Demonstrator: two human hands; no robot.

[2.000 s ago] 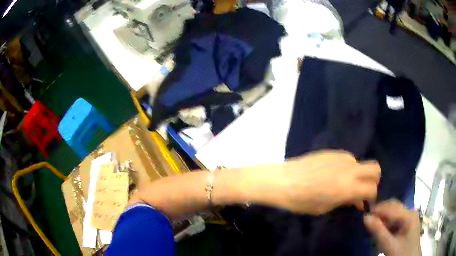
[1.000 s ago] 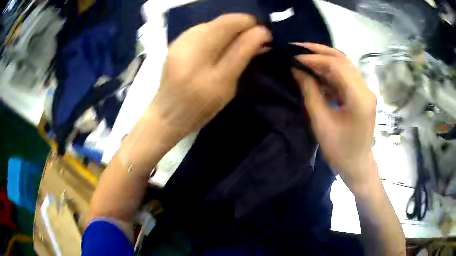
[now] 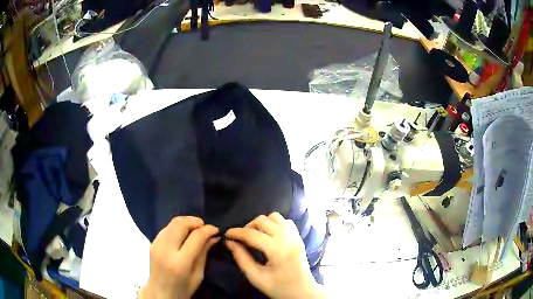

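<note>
The dark garment (image 3: 156, 169) lies spread on the white table (image 3: 105, 233), with a small white label (image 3: 224, 120) near its top edge. My left hand (image 3: 180, 254) and my right hand (image 3: 270, 250) meet at the middle of the cloth, thumbs and fingertips pinching a small fold between them. What exactly lies in the pinch is hidden by my fingers. Shinier blue-grey lining (image 3: 312, 233) shows at the garment's right edge.
A white sewing machine (image 3: 380, 166) stands to the right of the garment. Black shears (image 3: 425, 257) lie in front of it. Pale paper sheets (image 3: 508, 169) hang at far right. A blue and black cloth heap (image 3: 44, 175) is at far left. Clear plastic bags (image 3: 111, 73) lie behind.
The view has swung towards the sewing machine and the table's back. My hands, apart on the cloth one second ago, have come together at a fold. The cloth lies flatter.
</note>
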